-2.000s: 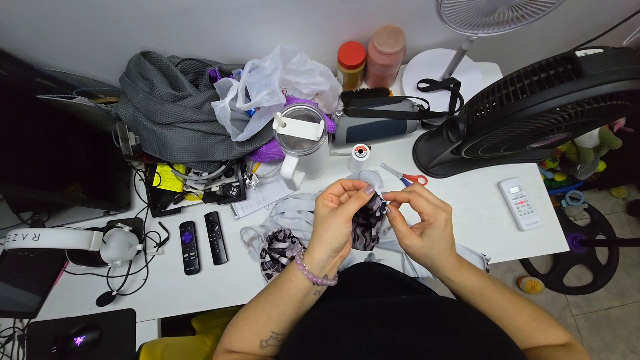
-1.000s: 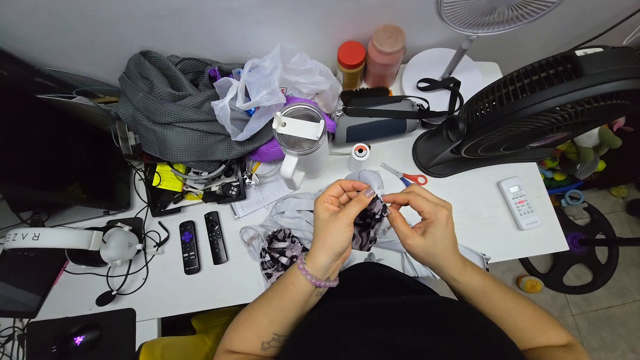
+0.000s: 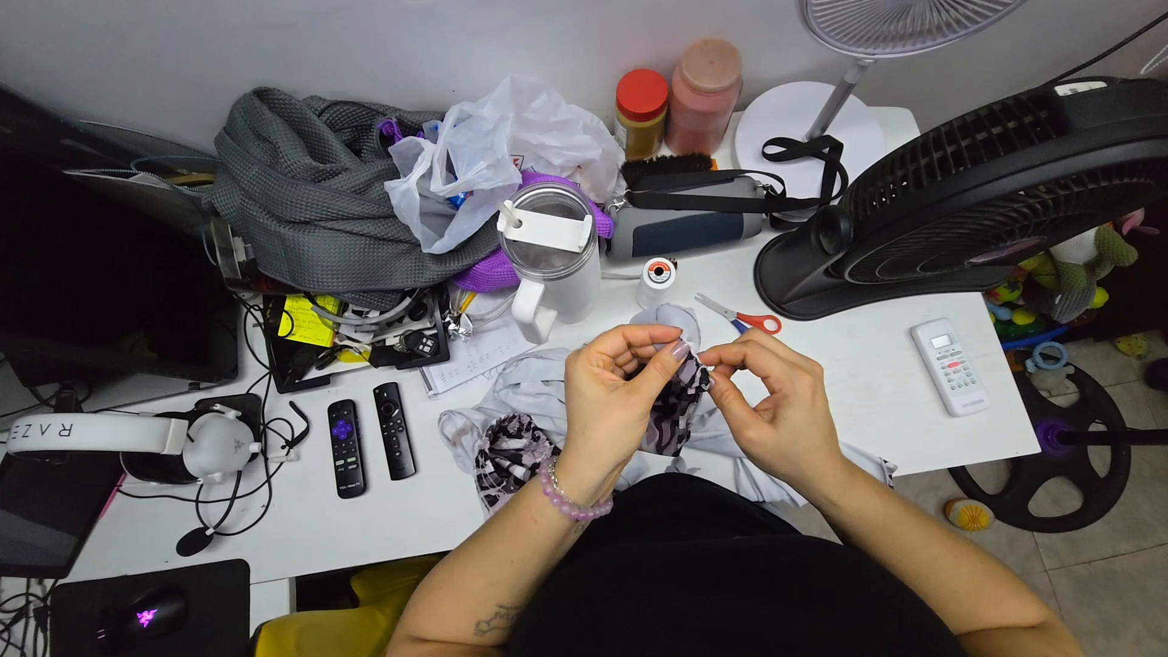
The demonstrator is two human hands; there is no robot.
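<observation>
My left hand [image 3: 620, 392], with a pink bead bracelet at the wrist, pinches the upper edge of a black, grey and pink patterned fabric [image 3: 671, 415]. Close on its right, my right hand [image 3: 776, 401] has thumb and forefinger together at the same fabric's edge; whether a needle is between them is too small to tell. Light grey fabric [image 3: 534, 392] lies under and around both hands, with a gathered patterned part [image 3: 513, 456] left of my left wrist. Beyond the hands stand a spool of white thread [image 3: 657, 281] and scissors with red and blue handles [image 3: 757, 322].
A lidded tumbler [image 3: 552, 255] stands behind my left hand, beside a grey cloth [image 3: 319, 201] and a plastic bag [image 3: 497, 155]. A black fan [image 3: 958, 201] and a white remote [image 3: 950, 367] are at the right. Two black remotes [image 3: 346, 447] and a headset [image 3: 214, 444] lie left.
</observation>
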